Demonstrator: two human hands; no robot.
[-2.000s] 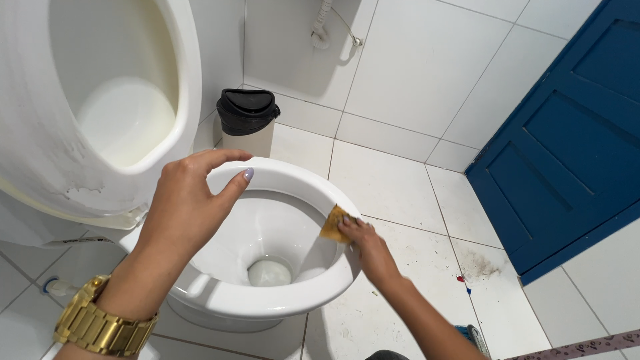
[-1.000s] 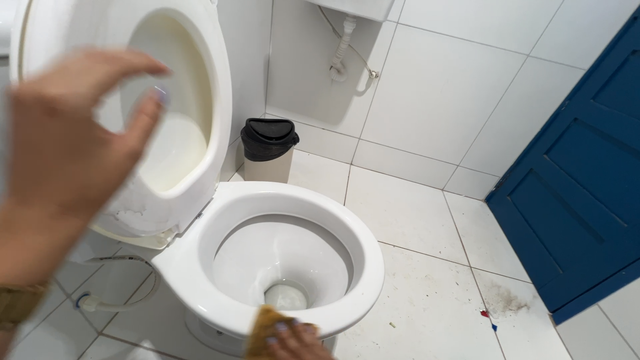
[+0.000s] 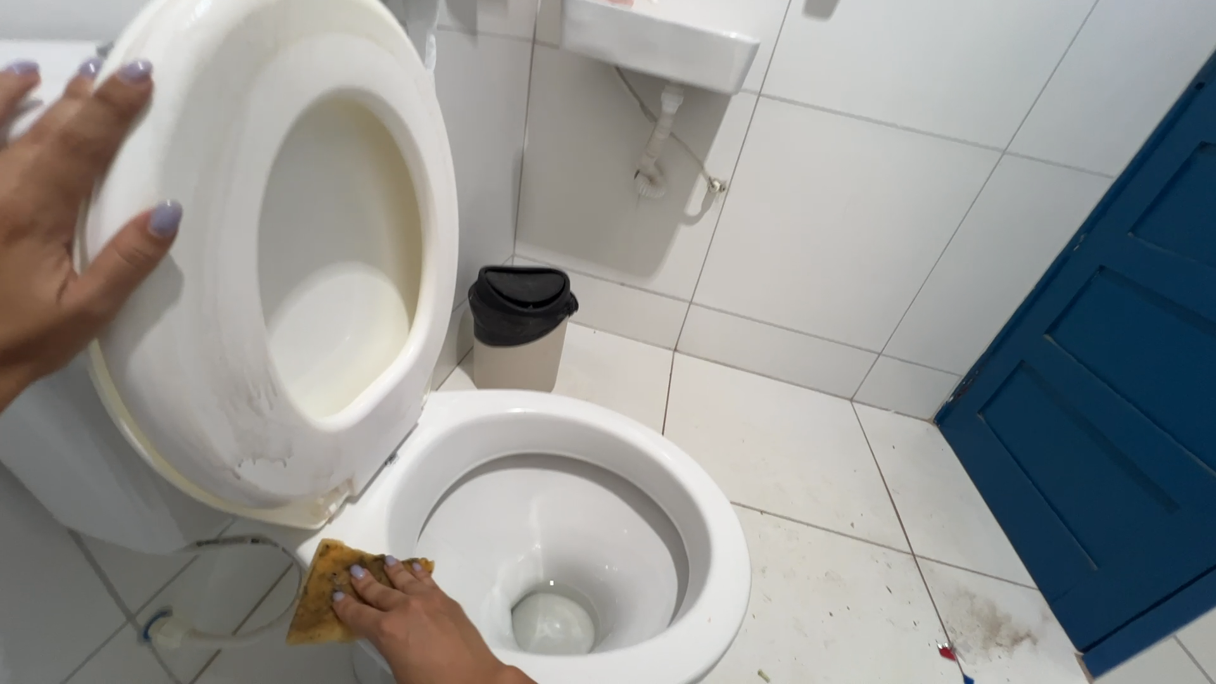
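Note:
My right hand (image 3: 408, 613) presses a stained yellow cloth (image 3: 323, 594) on the rear left rim of the white toilet bowl (image 3: 712, 570), near the seat hinge. The raised toilet seat and lid (image 3: 218, 313) lean back at the left, with dark smudges on the seat's lower part. My left hand (image 3: 81, 209) is at the left edge of the raised seat and lid, fingers spread, thumb over the seat's face; whether it bears on the seat I cannot tell. A little water stands in the bottom of the bowl.
A beige bin with a black lid (image 3: 522, 309) stands behind the bowl. Beyond it a white sink (image 3: 665, 47) hangs on the tiled wall. The blue door (image 3: 1092, 380) is at the right. A water hose (image 3: 228, 632) runs at lower left. Dirt specks mark the floor tiles (image 3: 836, 608).
My right hand has moved the cloth from the bowl's right rim, past the front, to the rear left rim. My left hand has gone from over the bowl to the raised seat's left edge.

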